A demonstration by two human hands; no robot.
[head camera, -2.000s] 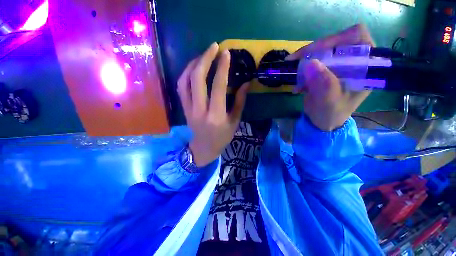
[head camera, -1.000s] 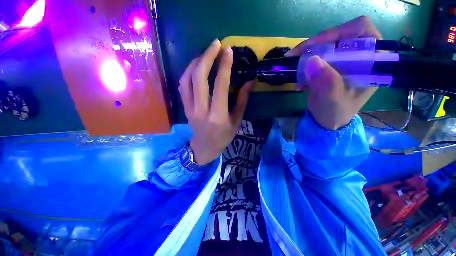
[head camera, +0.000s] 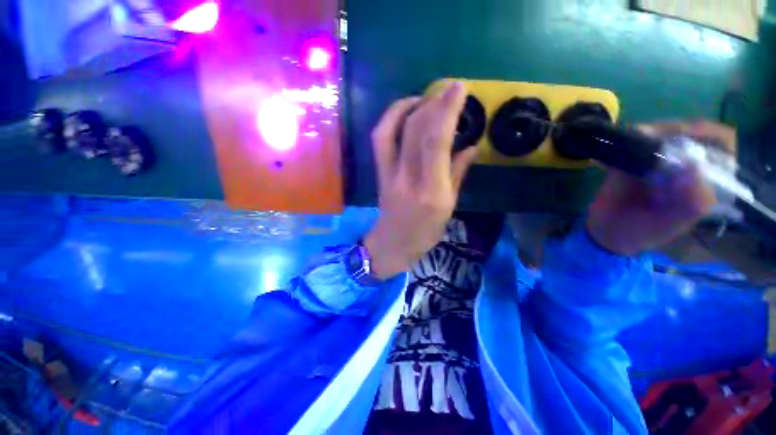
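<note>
The yellow fixture (head camera: 544,88) lies on the green mat with round black units in its three pockets. My left hand (head camera: 421,170) is at its left end, fingers around the left unit (head camera: 470,123), partly hiding it. The middle unit (head camera: 518,126) is uncovered. My right hand (head camera: 659,191), blurred, grips the electric screwdriver (head camera: 628,149) by its wrapped middle. The driver points left, its thin bit near the right edge of the middle unit, its front part over the right unit (head camera: 587,115). Whether the bit touches anything is unclear.
The orange-red slab (head camera: 255,183) glows pink-purple left of my left hand. Several set-aside round units (head camera: 85,134) sit in a row at far left. A tan board (head camera: 706,15) is at the top right. Red objects (head camera: 715,399) are low at the right.
The view has shifted, so the bench things appear further right. The driver's tip has moved off the left unit, rightward along the fixture, and the driver is now tilted. My left hand stays at the left unit.
</note>
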